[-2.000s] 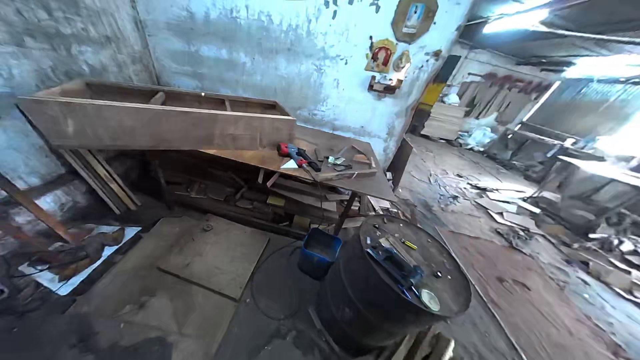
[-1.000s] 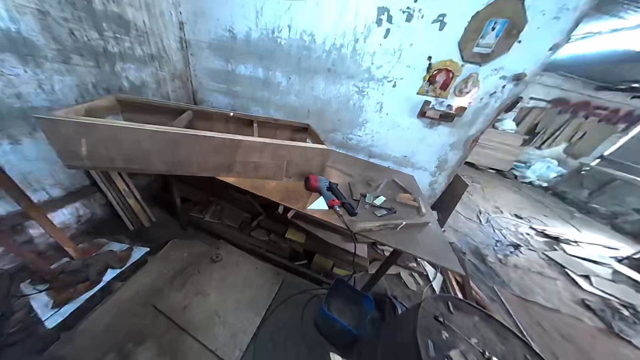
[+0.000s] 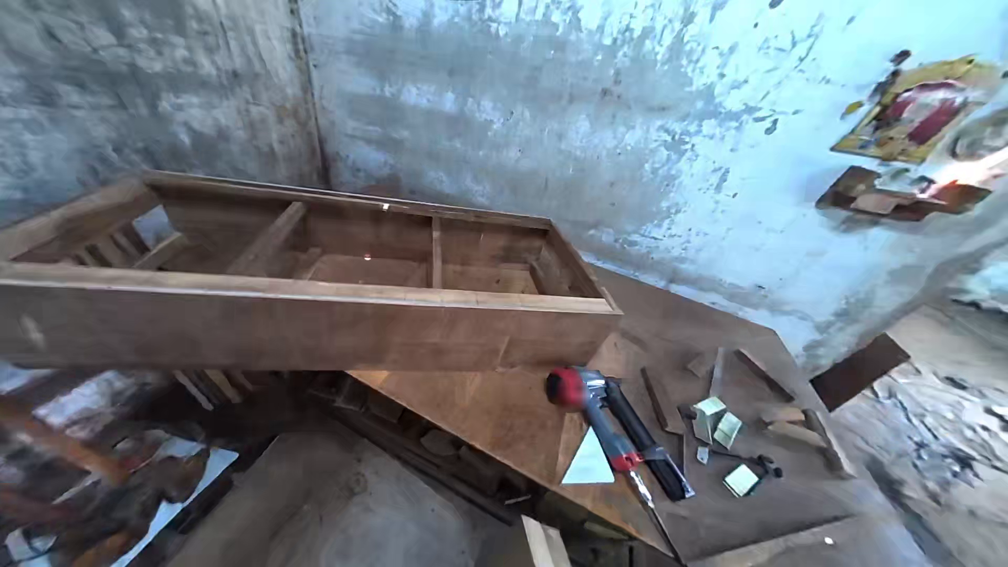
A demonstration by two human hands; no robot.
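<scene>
Neither my left hand nor my right hand is in the picture. A long wooden box frame (image 3: 315,327) with inner crosspieces rests on a wooden workbench (image 3: 472,417) against the wall. Just right of its near corner lies a red and black pneumatic nailer (image 3: 602,425) with an air hose (image 3: 665,531) attached. A white paper piece (image 3: 589,463) sits beside it. Small green-and-white blocks or packets (image 3: 709,417) and wood strips (image 3: 768,376) are scattered to the right of the nailer.
A small wooden shelf (image 3: 898,197) and a picture (image 3: 917,110) hang on the wall. Wood pieces lie under the bench. At lower left, a white sheet (image 3: 177,492) lies on the floor beneath clutter; a board (image 3: 346,496) is beside it.
The view has moved closer to the bench and box frame, and the metal drum and blue-rimmed bucket have left the picture. Nothing on the bench has plainly moved.
</scene>
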